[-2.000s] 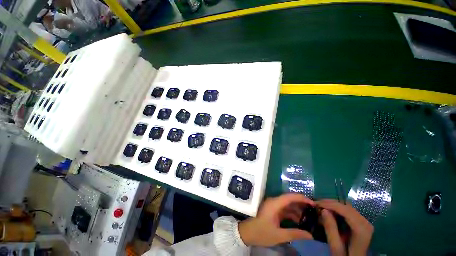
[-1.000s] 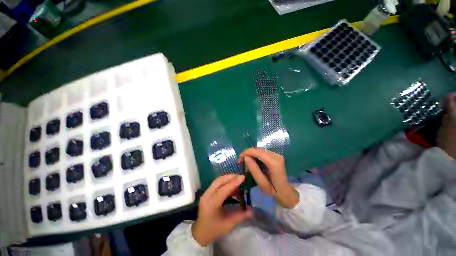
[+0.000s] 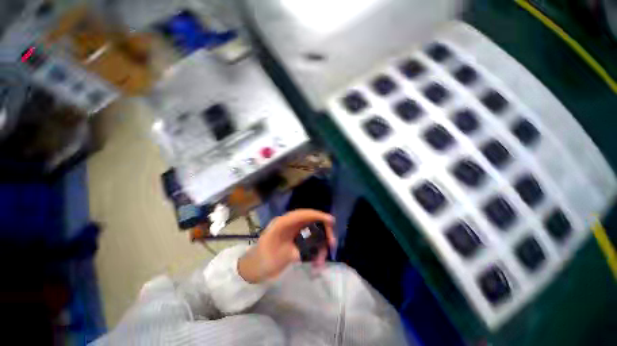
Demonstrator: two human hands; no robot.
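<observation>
The view is blurred. My left hand point(image 3: 281, 244) is in front of my body at the lower middle, with its thumb and fingers curled around a black housing point(image 3: 312, 241). The housing has a small white label on the side facing me. A small pinkish blur shows below the housing; I cannot tell whether it is a fingertip. My right hand cannot be made out in the view.
At the left is a benchtop machine point(image 3: 260, 126) with a red button and a black fixture point(image 3: 218, 121). A white foam tray point(image 3: 587, 191) with rows of black housings is at the right. A dark pendant point(image 3: 177, 197) and white crumpled wipe point(image 3: 218, 219) are near the machine.
The view has swung left from the parts sheets to the machine. My left hand has moved away from the bench with the housing. My right hand and its pointed tool have gone from view.
</observation>
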